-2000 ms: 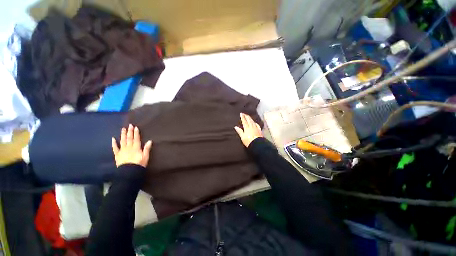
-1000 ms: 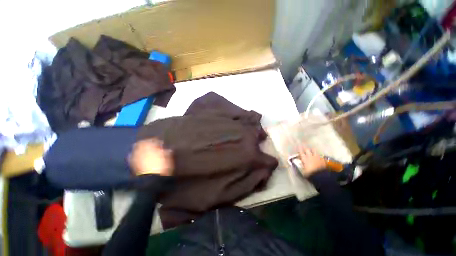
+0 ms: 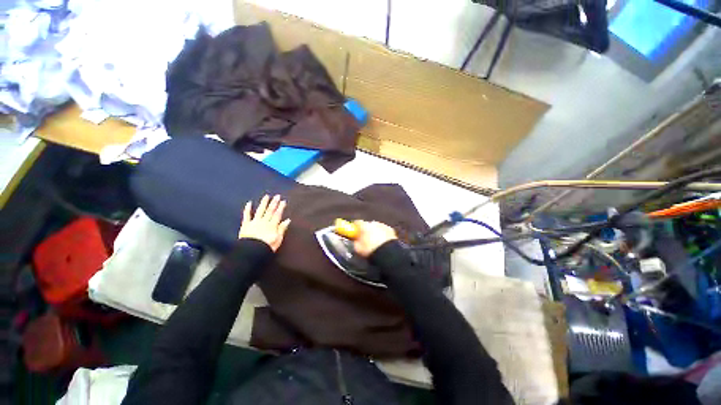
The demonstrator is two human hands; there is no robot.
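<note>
The dark brown garment (image 3: 316, 297) is drawn over the right part of the navy padded board (image 3: 194, 186). My right hand (image 3: 373, 236) is closed round the orange-yellow handle of the steam iron (image 3: 345, 255). The iron's silver pointed soleplate lies on the garment with its tip towards the left. My left hand (image 3: 265, 222) lies flat, fingers apart, where the garment's left edge meets the navy board. The garment's right end is partly hidden by my right arm and the hoses.
A dark brown heap (image 3: 253, 87) lies behind the board over a blue bar (image 3: 291, 160). A cardboard sheet (image 3: 443, 107) stands along the far edge. A black phone-like rectangle (image 3: 176, 273) lies near left. Hoses (image 3: 553, 184) run right. The pale pad (image 3: 506, 332) is at right.
My right hand has taken hold of the iron and brought it left from the pad onto the garment. My left hand is again flat at the garment's edge. The view has shifted.
</note>
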